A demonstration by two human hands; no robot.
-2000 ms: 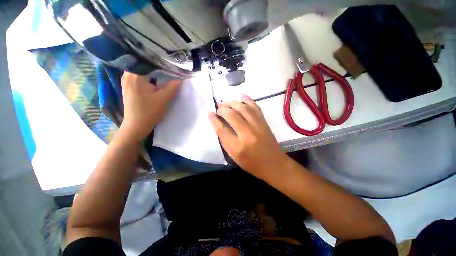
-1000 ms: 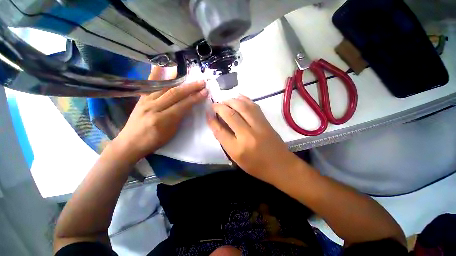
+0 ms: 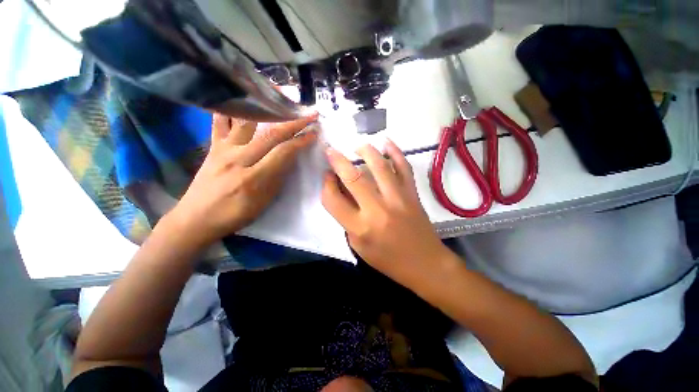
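A white cut piece [image 3: 295,207] lies on the machine table, its upper end at the presser foot [image 3: 323,98] of the sewing machine [image 3: 337,31]. My left hand [image 3: 249,172] lies flat on the piece, fingertips just left of the needle area. My right hand [image 3: 379,187] rests at the piece's right edge, below and right of the presser foot, fingers slightly spread. Neither hand clasps anything visibly. Plaid fabric [image 3: 73,142] lies to the left, partly behind my left hand; some also shows below the white piece. The needle area is overexposed.
Red-handled scissors [image 3: 490,164] lie right of the needle, blades pointing away. A brown block [image 3: 536,109] and a black smartphone [image 3: 602,99] lie farther right. A measuring scale runs along the table's front edge [image 3: 552,200]. Grey-white cut pieces [image 3: 582,256] sit below the table at right.
Since the first frame, my left hand has moved from the piece's left side to flat beside the needle. My right hand stays near the right edge, fingers more spread. The camera view has shifted.
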